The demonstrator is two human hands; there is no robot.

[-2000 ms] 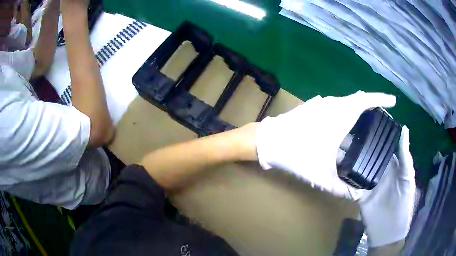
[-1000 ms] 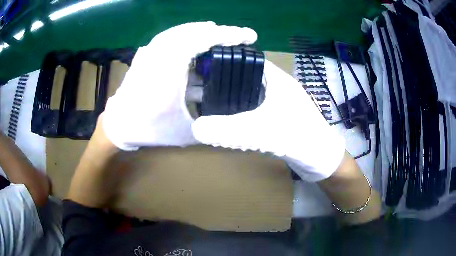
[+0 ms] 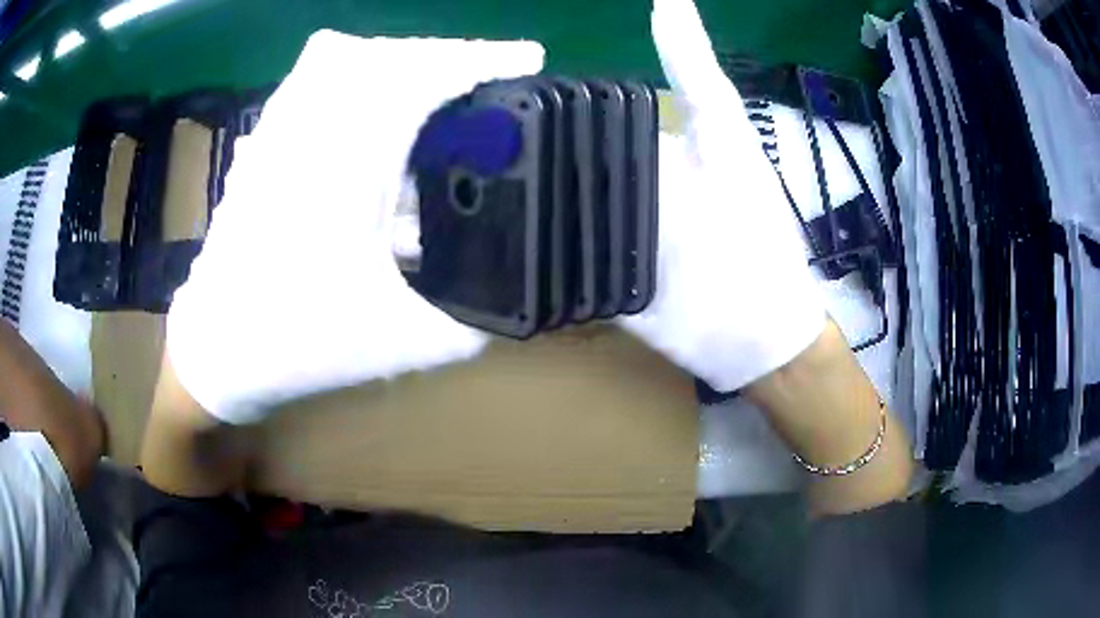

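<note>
A batch of several black frames (image 3: 537, 205) stands fanned slightly apart, end plates towards me, above the cardboard sheet (image 3: 507, 447). The nearest end plate has a blue-violet film patch (image 3: 483, 139) and a round hole. My left hand (image 3: 302, 229), in a white glove, is closed around the batch's left side. My right hand (image 3: 736, 242), also in a white glove, is at the batch's right side, with its fingers raised upward and partly hidden behind the frames. The far ends of the frames are hidden by the hands.
Black frame stacks (image 3: 91, 211) stand side by side at the left. Loose set-aside frames (image 3: 850, 229) overlap on white at the right. Sheet-covered frame layers (image 3: 1007, 266) rise at the far right. A person's arm (image 3: 42, 386) is at the lower left. Green surface (image 3: 603, 30) lies beyond.
My head view has swung right and then moved closer in. The squared batch is now fanned, with the nearest end plate facing me. My right hand's fingers have opened and lifted off the front.
</note>
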